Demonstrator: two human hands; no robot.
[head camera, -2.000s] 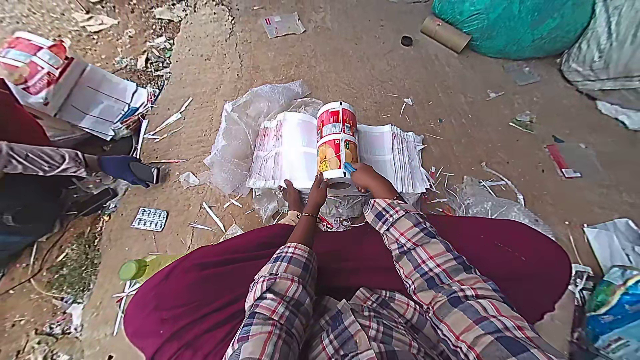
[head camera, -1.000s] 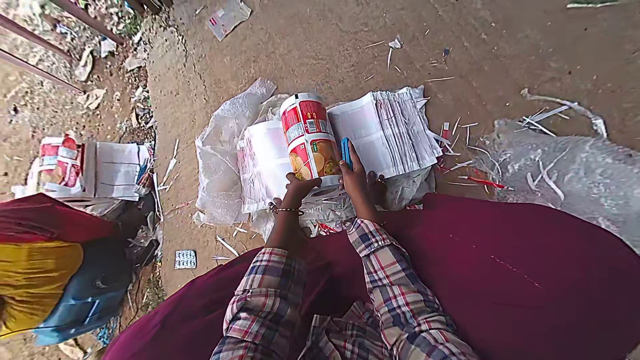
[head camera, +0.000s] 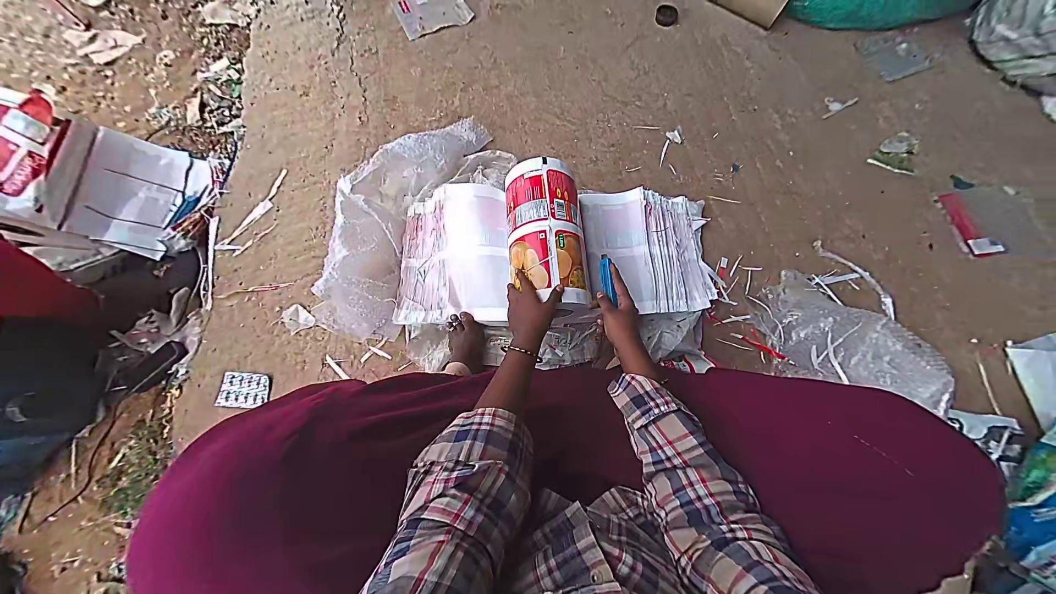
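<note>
A roll of printed plastic packaging film (head camera: 540, 214), red and white with yellow-orange pictures, lies in front of me with its near end toward my lap. Layered white sheets spread out on both sides of it, a left stack (head camera: 470, 247) and a right stack (head camera: 639, 247). My left hand (head camera: 532, 313) rests on the near end of the roll, fingers spread over the film. In my right hand (head camera: 619, 318) is a blue cutter-like tool (head camera: 608, 279), held upright beside the roll's lower right edge. Its blade cannot be made out.
Crumpled clear plastic (head camera: 363, 239) lies left of the sheets, and more plastic (head camera: 858, 338) to the right among cut strips. A blister pack (head camera: 244, 389) is on the ground near my left knee. At the left edge sits another person (head camera: 41, 355) beside a similar stack (head camera: 124, 181).
My right hand, with the blue tool, has gone from over the roll's near end two seconds ago to its right side. My left hand stays at the roll's near end. The view has shifted.
</note>
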